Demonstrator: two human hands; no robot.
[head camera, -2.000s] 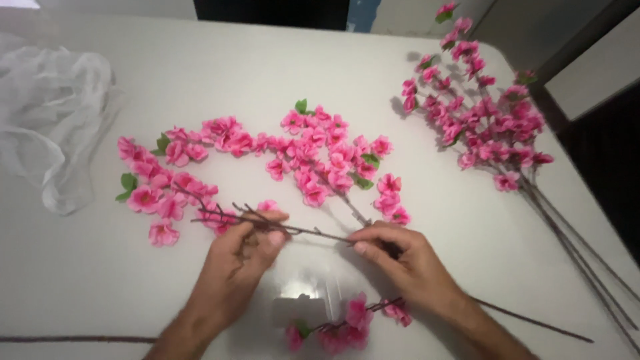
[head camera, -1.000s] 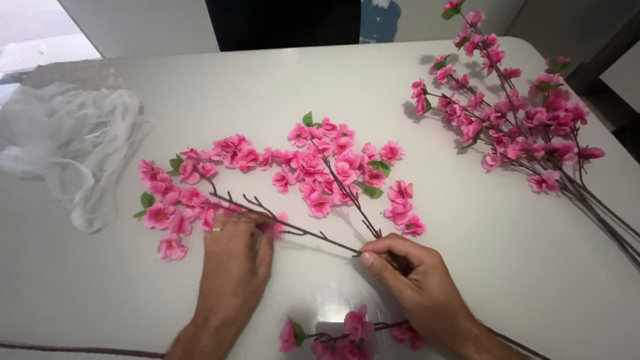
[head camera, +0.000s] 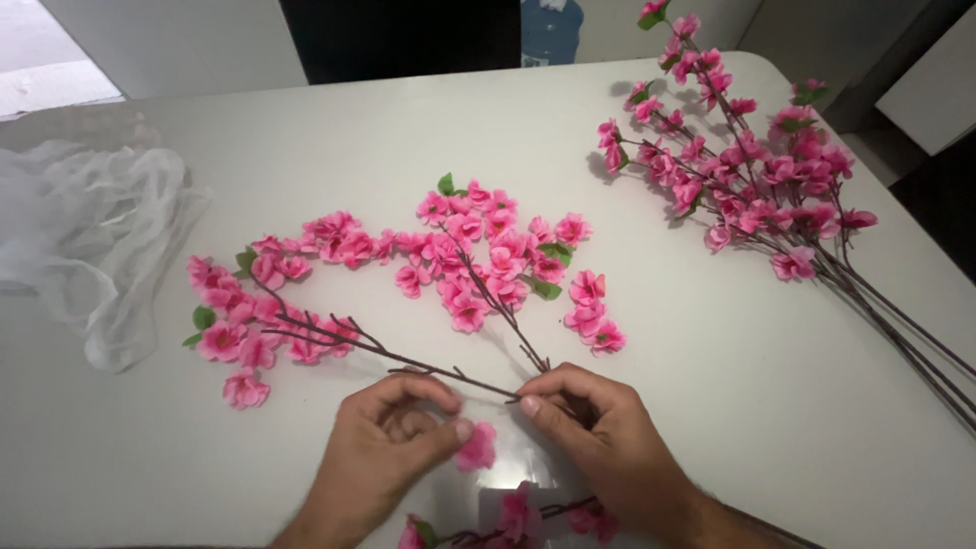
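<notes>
My right hand pinches the brown stem of a bare artificial branch, whose twigs reach up and left over loose pink blossoms. Just left of it, my left hand is beside a pink fabric blossom, which touches or is held at its thumb tip. A second stripped branch runs from near my right fingers up across another group of loose blossoms. Below my hands, a branch piece with blossoms lies partly cut off by the frame's lower edge.
A bundle of artificial blossom branches lies at the right of the white table. Crumpled sheer white material is at the left. Three loose blossoms lie right of center. A blue water jug stands beyond the far edge.
My left hand has moved from the bare branch's twigs to the right and down, beside a single pink blossom. My right hand still holds the stem.
</notes>
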